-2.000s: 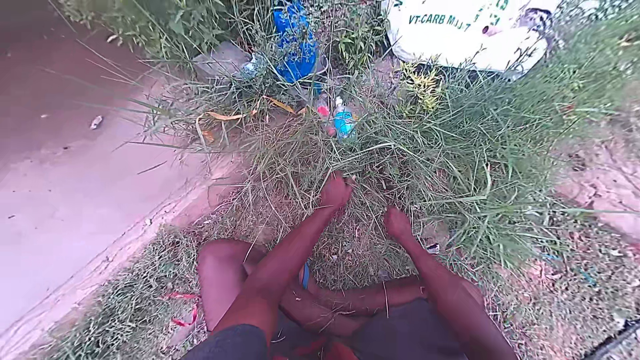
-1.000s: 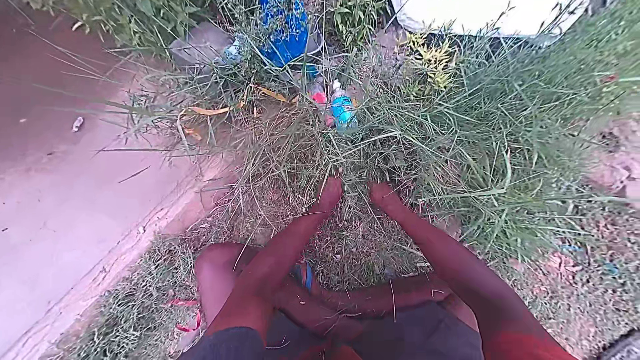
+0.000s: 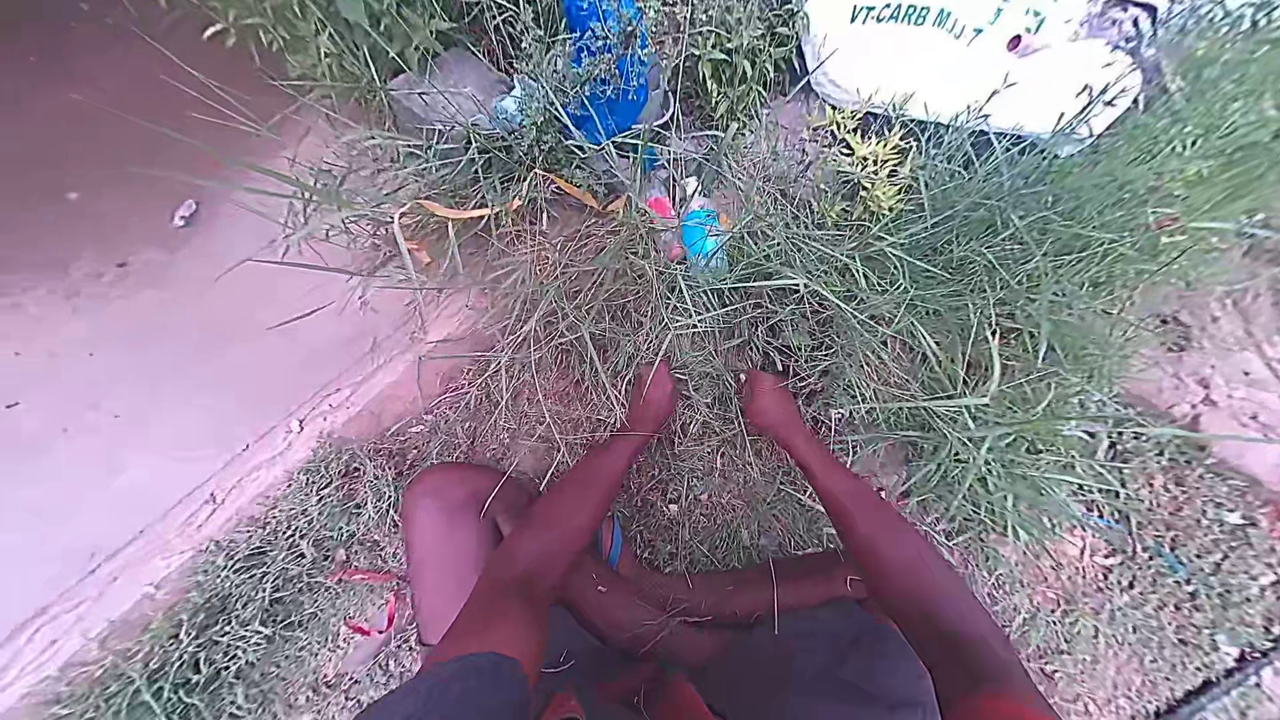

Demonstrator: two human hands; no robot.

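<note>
My left hand (image 3: 654,398) is closed down in the grass at the centre, with stems around its fingers. To its right, a short gap away, my right hand (image 3: 770,402) is a fist at the edge of the taller green grass (image 3: 930,330). Blades pass by both fists; the fingertips are hidden, so what each grips cannot be made out for certain. Cut or dry grass (image 3: 570,300) lies in a loose heap just beyond the left hand. Beyond the hands lies a plastic bottle with a blue label (image 3: 704,240).
A concrete slab (image 3: 200,370) borders the grass on the left. At the back are a grey stone (image 3: 450,90), a blue plastic bag (image 3: 608,80) and a white printed sack (image 3: 960,70). Red strips (image 3: 375,615) lie near my bent knee (image 3: 450,510).
My right hand has moved left and forward from beside my leg, closer to my left hand. My left hand has drawn back a little toward me.
</note>
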